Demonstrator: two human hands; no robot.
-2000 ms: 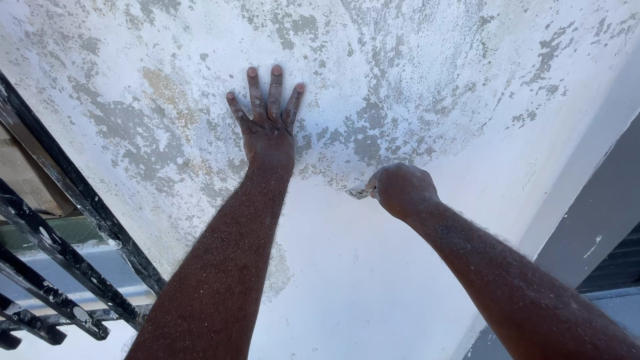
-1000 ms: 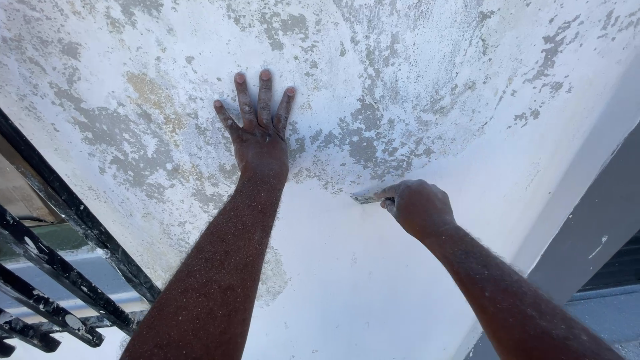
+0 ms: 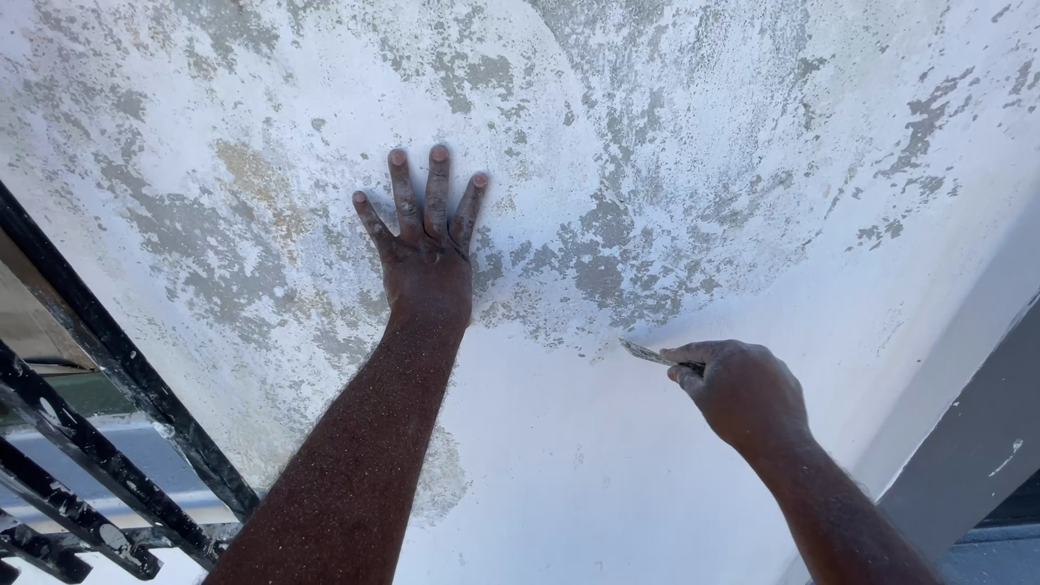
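My left hand [image 3: 426, 260] lies flat on a white wall [image 3: 585, 422] with its fingers spread, holding nothing. To its right and a little lower, my right hand [image 3: 743, 390] grips a thin scraper or putty knife [image 3: 646, 353]. The blade points up and left, with its tip at the wall, by the lower edge of a patch of flaked paint [image 3: 597, 276]. Grey shows through the paint there and across the upper wall. The tool's handle is mostly hidden in my fist. Pale dust covers both hands and forearms.
A black metal railing [image 3: 114, 349] spotted with white paint stands at the left. A grey painted band [image 3: 967, 431] runs along the wall's right edge, and a dark opening lies beyond it at the lower right.
The right hand has shifted slightly, and the scraper's blade shows more plainly than two seconds ago. The left hand stays spread on the wall.
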